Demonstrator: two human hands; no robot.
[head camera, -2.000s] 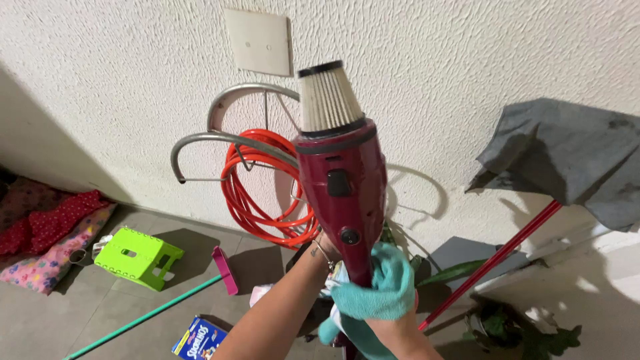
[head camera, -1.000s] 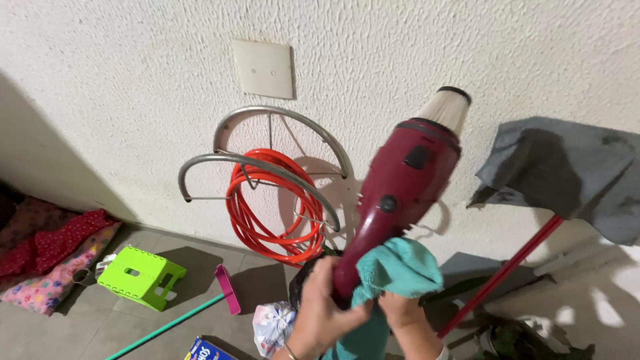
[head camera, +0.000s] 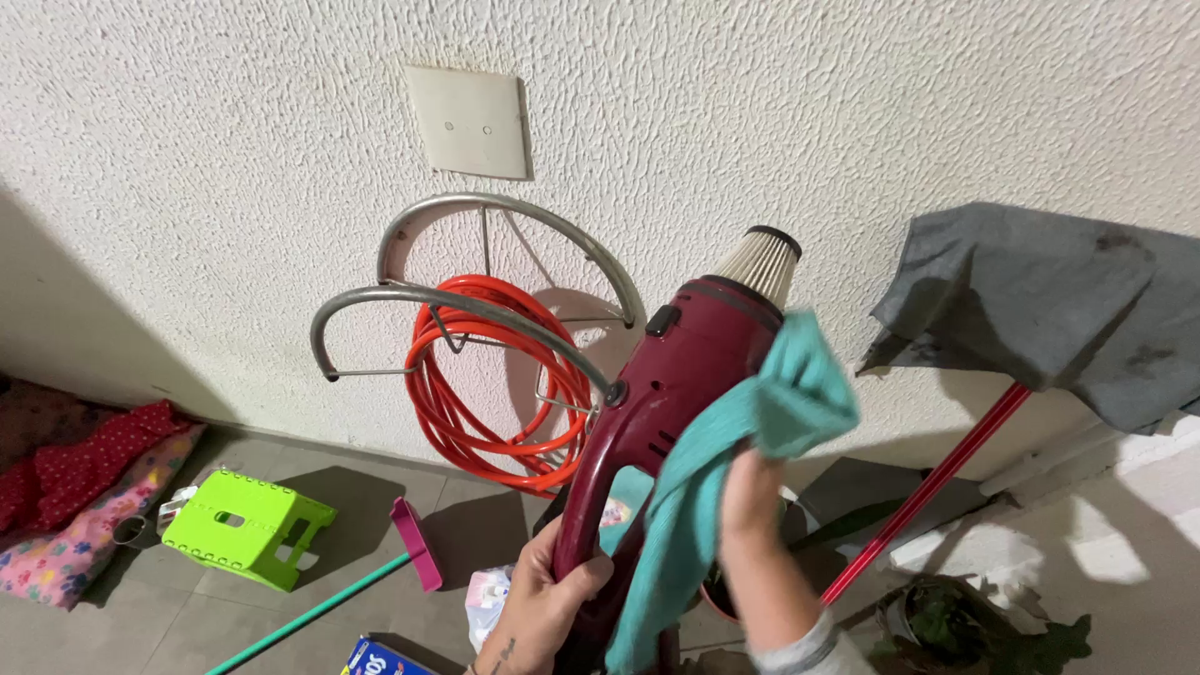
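Note:
A dark red handheld vacuum cleaner body (head camera: 698, 352) slants up to the right, its pleated cone filter (head camera: 761, 267) bare at the top. My left hand (head camera: 553, 591) is closed around its looped handle near the bottom of the view. In my right hand (head camera: 755, 502), slightly blurred, is a teal cloth (head camera: 698, 459), pressed against the right side of the vacuum's body; one end hangs down past the handle. The fingers of my right hand are mostly hidden by the cloth.
Behind the vacuum, an orange hose (head camera: 427, 403) hangs on a metal wall rack (head camera: 403, 220). A green folding stool (head camera: 230, 525), a pink-headed squeegee (head camera: 419, 544) and a blue box (head camera: 380, 661) are at lower left. Right: a gray cloth (head camera: 1031, 300) on a red pole (head camera: 923, 497), and potted plants (head camera: 942, 623).
The vacuum, upright two seconds ago, now tilts to the right. My right hand has brought the teal cloth up from the handle to the side of the body.

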